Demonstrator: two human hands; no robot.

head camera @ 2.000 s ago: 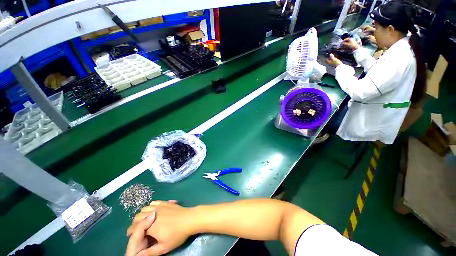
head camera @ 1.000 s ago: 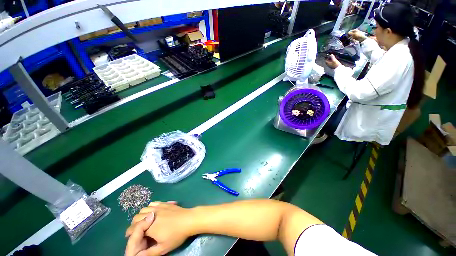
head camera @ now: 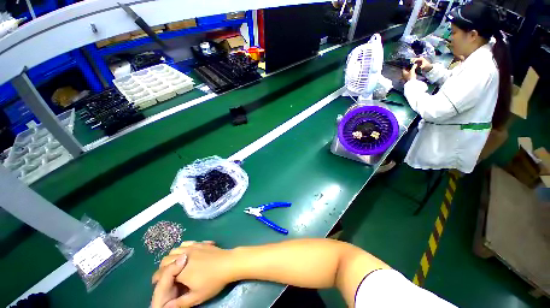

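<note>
My right hand reaches in from the right and rests over my left hand at the bench's near edge. The left hand is mostly hidden and cut off by the lower edge. No object shows in either hand. A loose pile of tiny metal pins lies just beyond my knuckles. Cutters with blue handles lie with their jaws apart, beyond my forearm. An open clear plastic bag holds small black parts.
A zip bag with a white label lies at the post's foot. A purple fan and a white fan stand ahead right. A black piece lies beyond the white strip. A person in white sits at right; white trays are across.
The black piece beyond the strip has moved left and a little nearer. The other person's hands have shifted together over their work. My hands, the cutters and the pile look unchanged.
</note>
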